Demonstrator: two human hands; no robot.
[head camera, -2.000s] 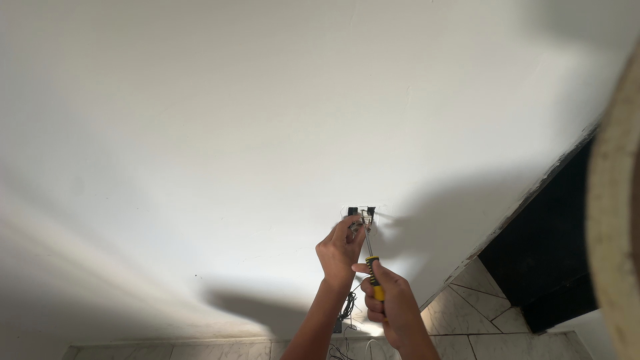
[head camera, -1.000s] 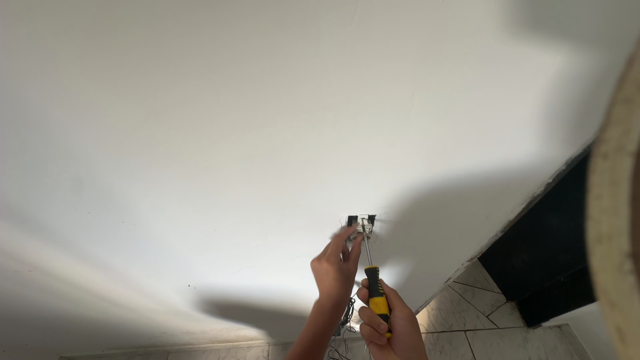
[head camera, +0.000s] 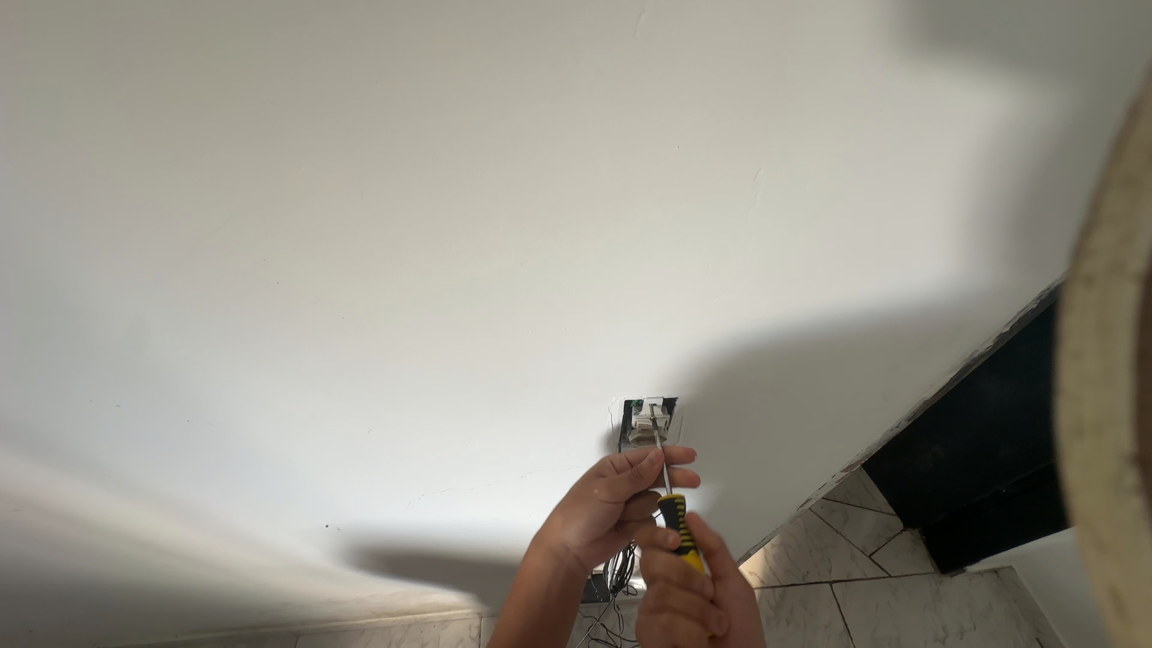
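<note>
Low on the white wall, an electrical outlet module (head camera: 650, 421) sits in a rectangular wall box (head camera: 628, 432) with dark gaps at its sides. My right hand (head camera: 688, 585) grips the yellow and black handle of a screwdriver (head camera: 681, 531), whose tip reaches the front of the module. With thumb and fingers, my left hand (head camera: 616, 504) steadies the screwdriver's metal shaft just below the box. Whether the tip sits in a screw is too small to tell.
Dark cables (head camera: 619, 569) hang behind my hands near a black object (head camera: 596, 589) by the floor. Marble-look tiles (head camera: 918, 612) cover the floor. A dark opening or panel (head camera: 972, 450) lies at right, and a pale curved edge (head camera: 1093, 360) stands close in the right foreground.
My left hand has moved from beside the outlet module down and right onto the screwdriver's shaft. The module shows more plainly in the box now. My right hand keeps hold of the screwdriver.
</note>
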